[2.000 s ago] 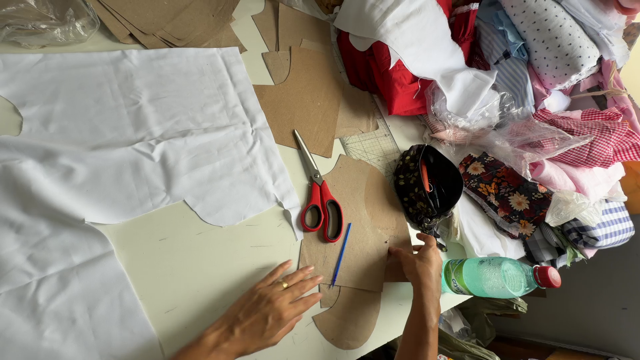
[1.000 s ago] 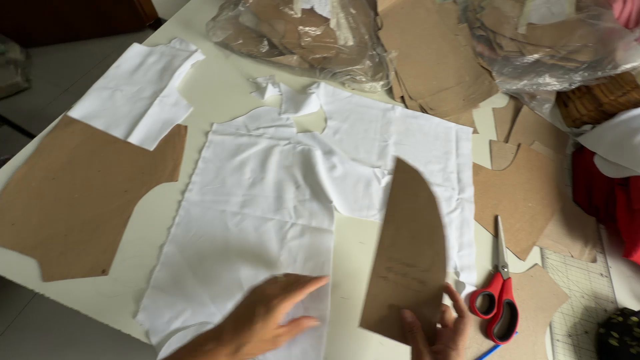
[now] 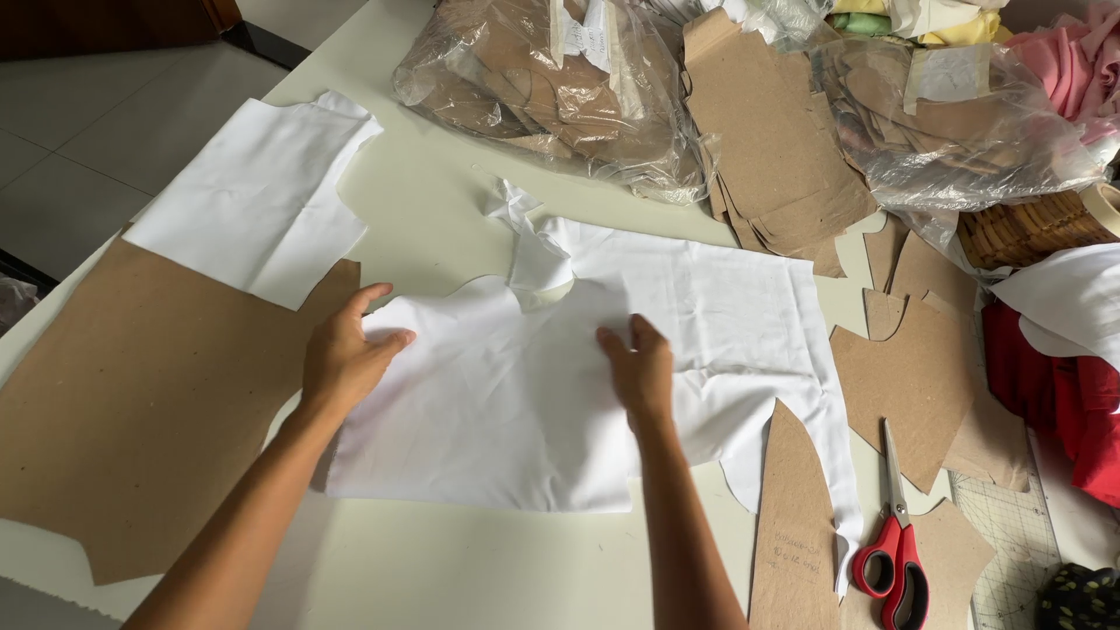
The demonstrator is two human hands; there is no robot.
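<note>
White fabric [image 3: 490, 420] is raised between my two hands over the table. My left hand [image 3: 350, 350] pinches its upper left edge between thumb and fingers. My right hand [image 3: 639, 367] grips the fabric's right side, fingertips curled on it. Behind and to the right, another spread of white fabric [image 3: 744, 306] lies flat. A curved cardboard pattern piece [image 3: 792, 525] with handwriting lies at the lower right, beside red-handled scissors [image 3: 892, 542] whose blades point up the view. At the left, a folded white fabric piece [image 3: 254, 201] overlaps a large cardboard pattern [image 3: 157, 394].
Plastic bags of cardboard patterns [image 3: 560, 96] [image 3: 954, 131] and a cardboard stack [image 3: 761, 131] line the back. More pattern pieces [image 3: 910, 376], a gridded ruler [image 3: 1006, 534], red cloth [image 3: 1085, 420] and a wicker basket [image 3: 1032, 227] are at the right.
The curved cardboard piece, in my right hand one second ago, now lies beside the scissors. Both hands now hold the white fabric, whose near part is lifted and folded back. The view has swung left since two seconds ago.
</note>
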